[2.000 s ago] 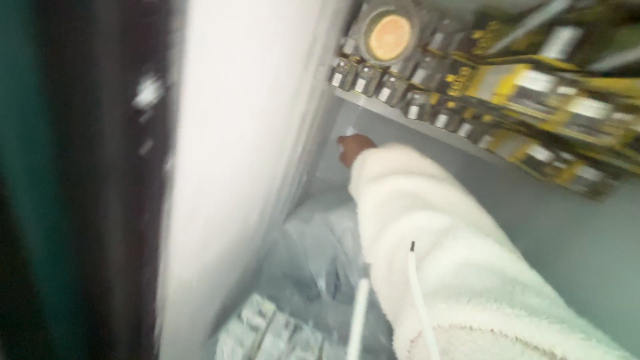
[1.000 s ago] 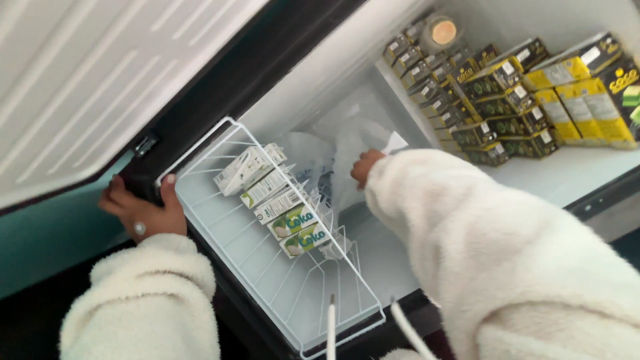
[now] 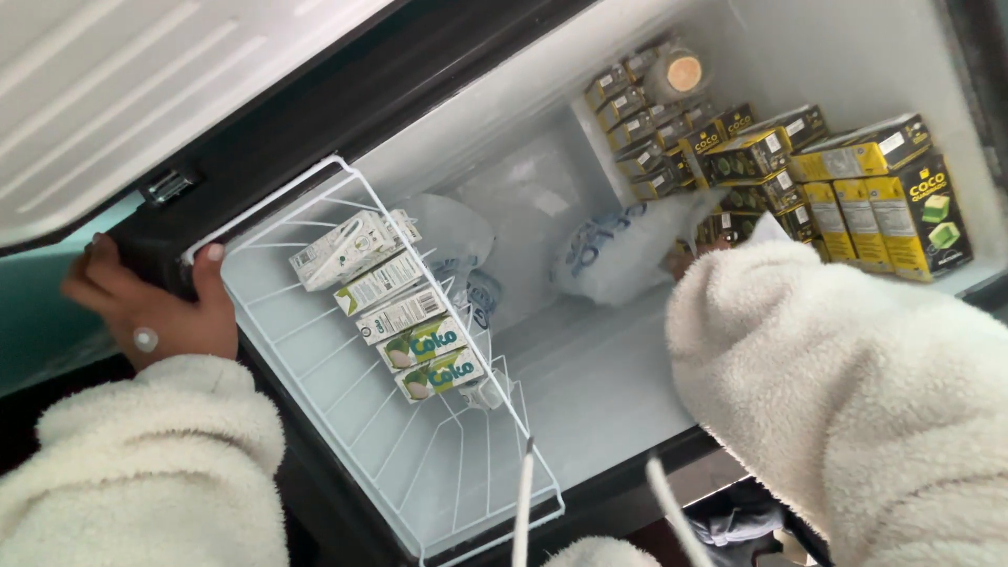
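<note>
My left hand (image 3: 153,311), with a ring on it, rests on the dark rim of a chest freezer beside a white wire basket (image 3: 303,398). In the basket lie several small coconut drink cartons (image 3: 429,344). My right hand (image 3: 701,250) is mostly hidden by its fleece sleeve; its fingers are at the gathered top of a clear plastic bag with blue print (image 3: 610,250), inside the freezer. A second clear bag (image 3: 449,228) lies partly behind the basket.
Stacks of black and yellow cartons (image 3: 906,224) stand at the freezer's right end. A jar with a light orange top (image 3: 683,73) is on the smaller boxes. The raised white lid (image 3: 102,94) is at upper left. Two white drawstrings hang in the foreground.
My right hand has moved right, towards the black and yellow cartons, and the printed bag is now at it, apart from the basket. My left hand stays on the rim.
</note>
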